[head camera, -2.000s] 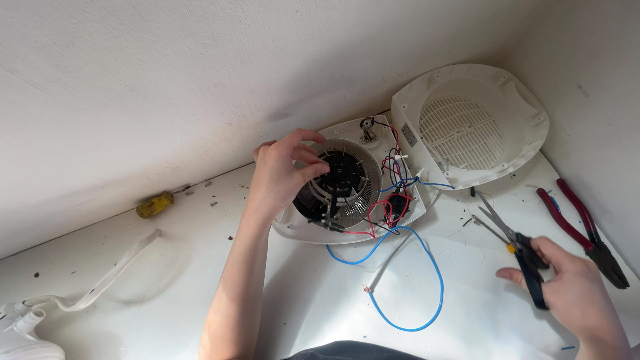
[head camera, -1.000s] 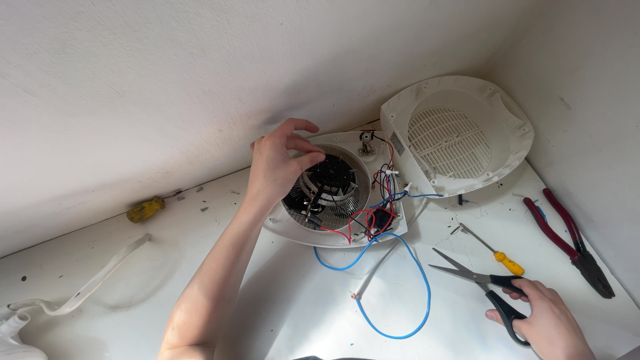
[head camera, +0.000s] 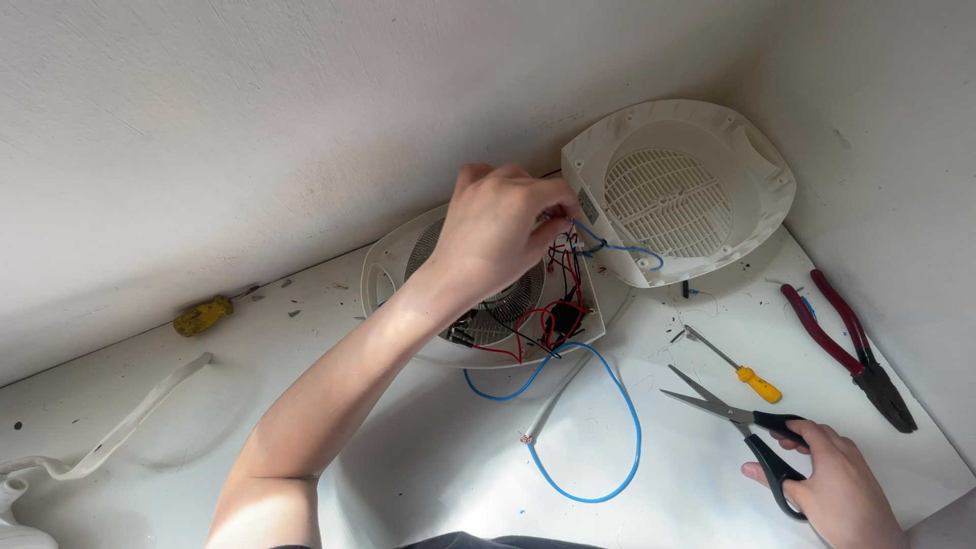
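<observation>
My left hand (head camera: 515, 221) reaches over the opened fan housing (head camera: 427, 357), its fingers pinched on a blue wire (head camera: 591, 232) above the upper right of the housing. That hand and forearm hide much of the round metal grille and the motor. Red and black wires (head camera: 568, 267) run down the right side to a black component (head camera: 565, 314). A longer blue wire (head camera: 639, 435) loops onto the table from the lower edge, beside a white cable with bare copper strands at its end. At the lower right my right hand (head camera: 839, 480) holds black-handled scissors (head camera: 736, 413), blades parted.
A cream plastic grille cover (head camera: 686, 259) leans at the wall behind. To the right lie a yellow screwdriver (head camera: 757, 383) and red-handled pliers (head camera: 823, 335). Another yellow-handled screwdriver (head camera: 203, 316) lies by the wall at left, above a white strip (head camera: 126, 423). Small scraps dot the white table.
My left hand has moved right, from over the motor to the wires, and now grips a blue wire. My right hand has moved the scissors down, away from the yellow screwdriver.
</observation>
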